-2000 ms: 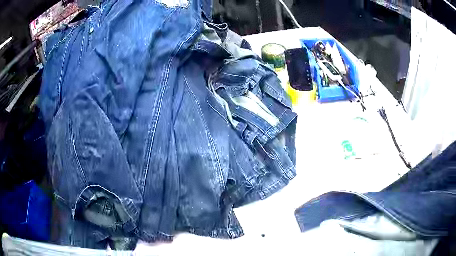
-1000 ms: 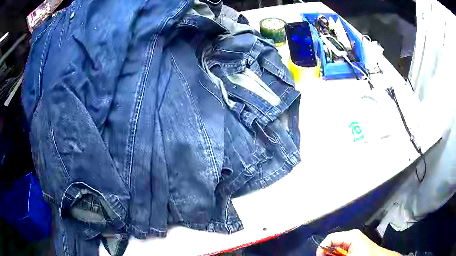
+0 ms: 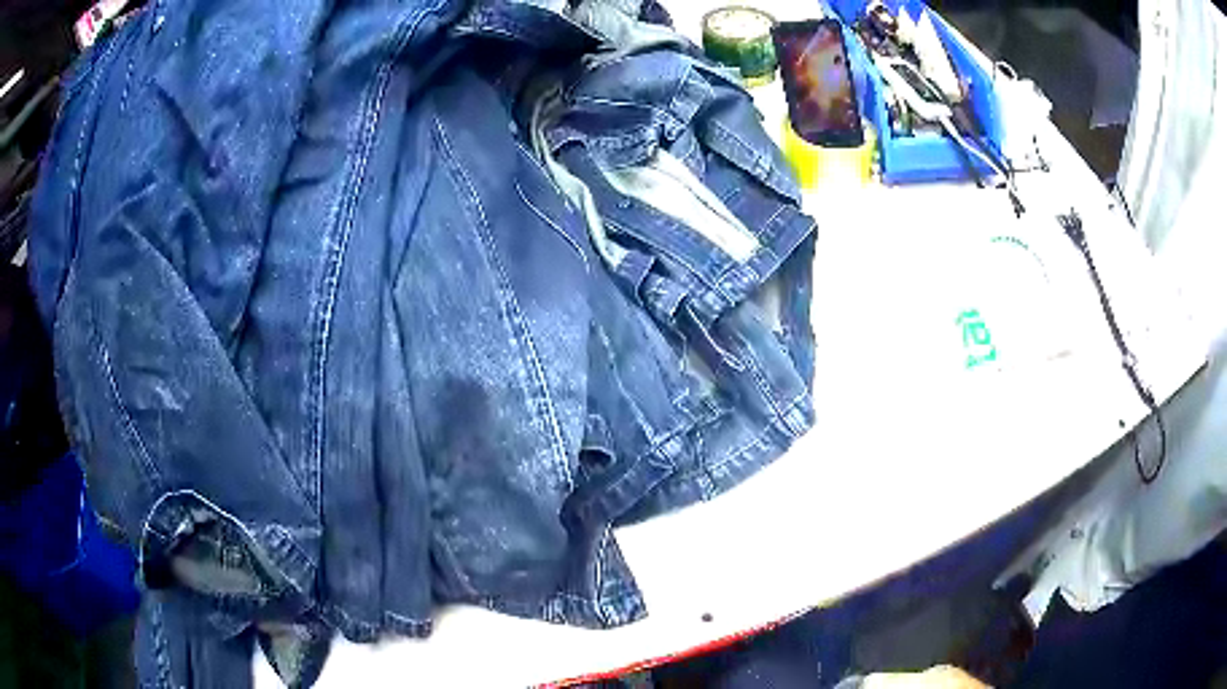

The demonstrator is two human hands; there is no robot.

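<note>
A heap of blue denim garments (image 3: pixel 444 323) with pale topstitching lies on the left of the white-topped table (image 3: pixel 928 444). An open cuff shows at the heap's lower left. A small part of my right hand (image 3: pixel 922 678) shows at the bottom edge, below the table's red-trimmed front edge. Its fingers are cut off by the frame, so whether it holds anything cannot be seen. My left hand is out of the picture.
A phone (image 3: pixel 820 84) leans on a yellow holder (image 3: pixel 832 164) at the back of the table. A round green roll (image 3: pixel 739 43) and a blue tray of tools (image 3: pixel 928 158) stand beside it. A black cord loop (image 3: pixel 1110 316) lies right. A blue crate (image 3: pixel 74 559) stands lower left.
The dark denim piece at the lower right left the view by one second ago. My right hand then showed orange-handled snips; now it sits lower and mostly outside the frame. The view has shifted slightly.
</note>
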